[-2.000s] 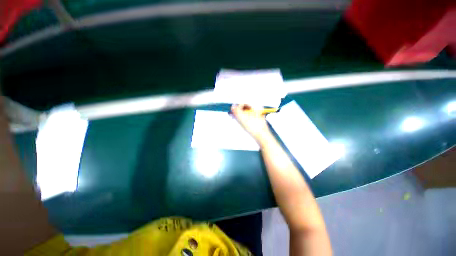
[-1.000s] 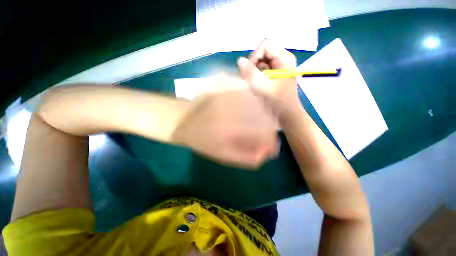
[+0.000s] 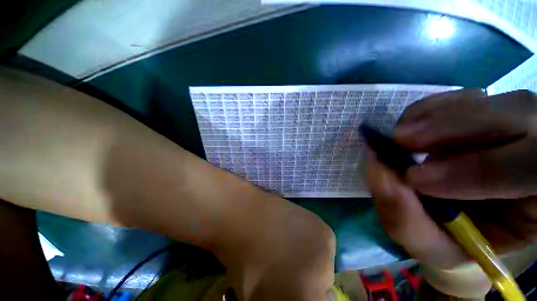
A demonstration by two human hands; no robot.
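A white printed grid sheet [image 3: 282,129] lies in the middle of the view, covered in rows and columns of small cells. My right hand [image 3: 436,170] is at its right side and grips a marker pen [image 3: 480,253], with a yellow barrel and a black grip. The pen's black tip is over the right part of the sheet; whether it touches cannot be told. My left arm crosses from the left edge over the sheet's lower left corner. My left hand [image 3: 282,253] bends down at the bottom centre; its fingers are hidden or cut off.
The dark green bench [image 3: 259,53] is under the sheet. A pale edging strip [image 3: 135,38] runs across the upper left. More printed sheets [image 3: 500,14] show at the upper right. Small red objects [image 3: 377,285] show at the bottom edge, beyond the bench.
The view is much closer to the bench. My left hand has moved off from beside my right hand to the bottom. The pen tip now points left over the sheet instead of away to the right.
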